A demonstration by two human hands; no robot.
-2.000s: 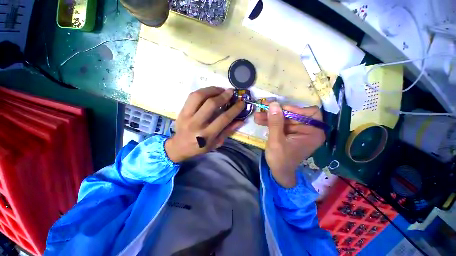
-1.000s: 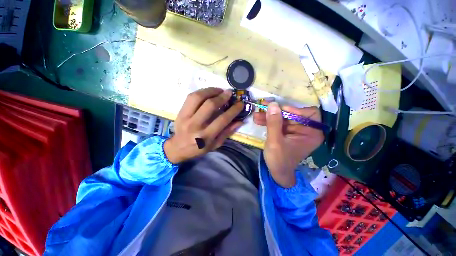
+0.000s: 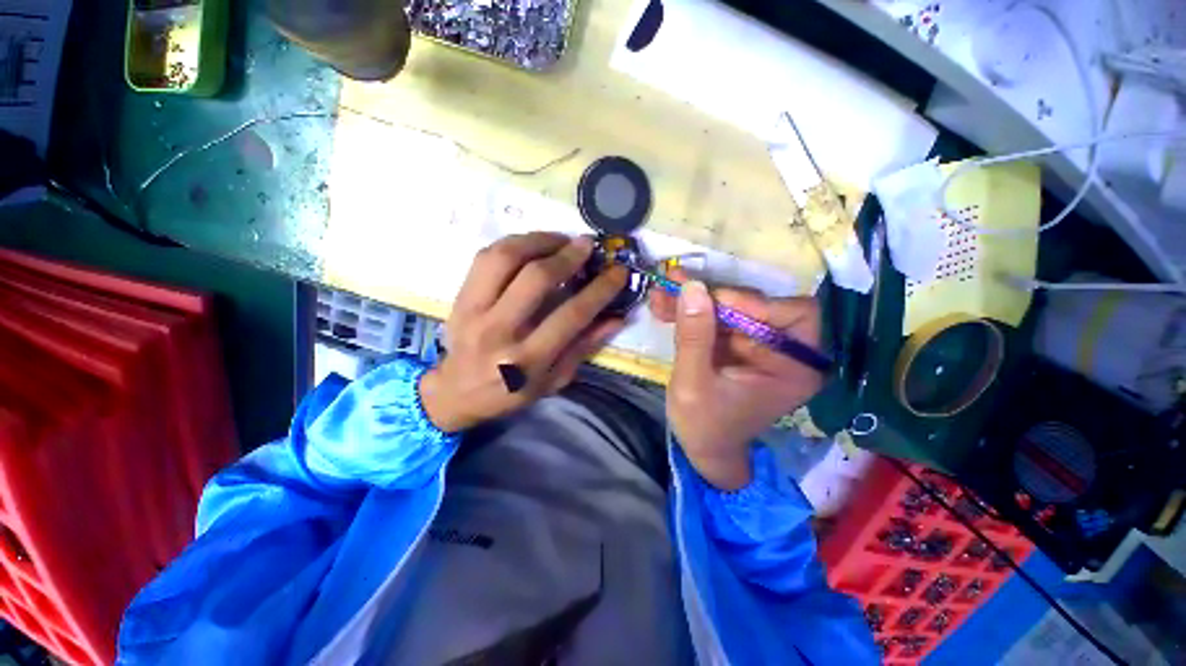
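Note:
The open watch body (image 3: 632, 289) is round and dark with a shiny rim, at the near edge of the pale yellow work mat (image 3: 702, 143). A round black disc with a grey centre (image 3: 615, 195) lies just beyond it, next to an orange spot. My left hand (image 3: 520, 325) holds the watch body, its fingers covering much of it. My right hand (image 3: 741, 371) holds a slim purple-blue tool (image 3: 748, 328) like a pen, its thin tip at the inside of the watch body. The exact contact is too small to tell.
A tray of silvery small parts (image 3: 501, 29) and a green parts box (image 3: 177, 46) stand at the back. Red foam trays (image 3: 117, 429) are stacked left; another red tray (image 3: 923, 572) is lower right. A tape roll (image 3: 951, 366) and a thin blade-like tool (image 3: 817, 195) lie on the right.
The right hand and purple tool have shifted slightly, and the tool slants more steeply. The left hand still holds the watch body. The whole view has shifted a little.

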